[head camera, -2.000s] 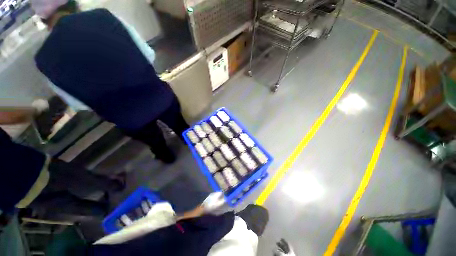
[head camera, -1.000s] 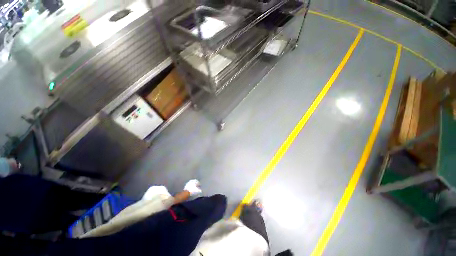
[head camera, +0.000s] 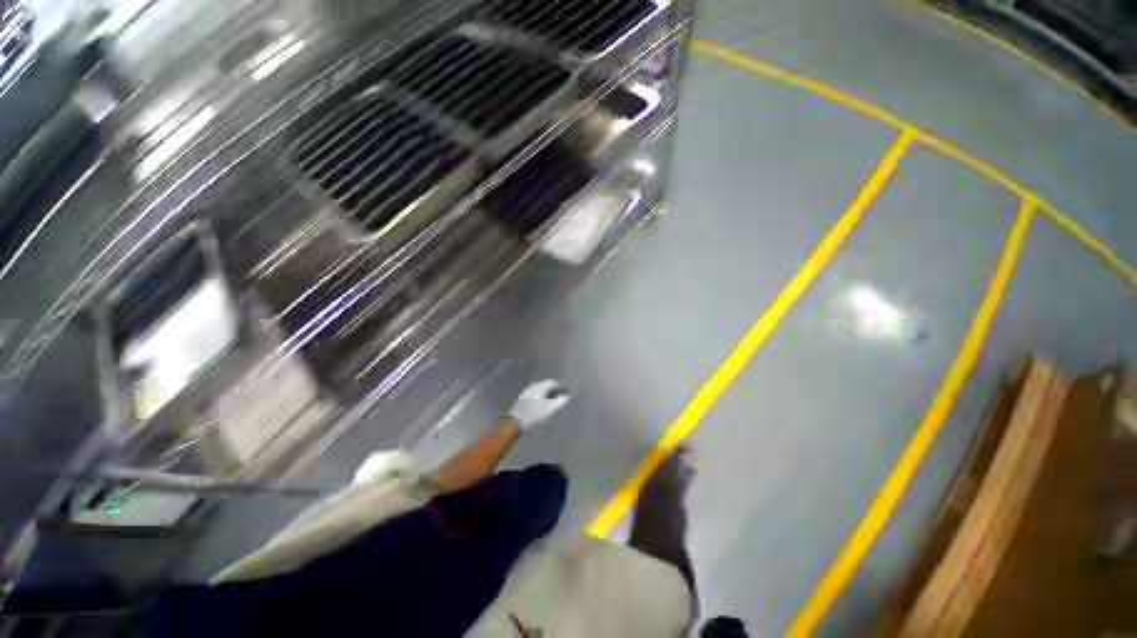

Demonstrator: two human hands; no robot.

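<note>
My left hand (head camera: 539, 401) wears a white glove and is held out over the grey floor, below the rack. Its fingers are loosely apart and it holds nothing that I can see. A bare wrist and a pale sleeve run back to the lower left. A small dark shape is cut off by the bottom edge beside another pale sleeve or cloth; I cannot tell if it is my right hand. The nearest thing is a metal wheeled rack (head camera: 412, 243), blurred, bearing trays of black parts (head camera: 380, 156) and a shiny pale tray (head camera: 181, 343).
Yellow lane lines (head camera: 798, 289) cross the grey floor (head camera: 748, 162) and meet a crossing line at the top. Brown boards or cardboard (head camera: 997, 499) stand at the lower right. A dark shoe or leg (head camera: 661, 505) shows near the left lane line.
The view has moved forward past the blue bins, the other people and the cream machine's front. The rack is now nearer and fills the upper left. My left hand has swung slightly up and right.
</note>
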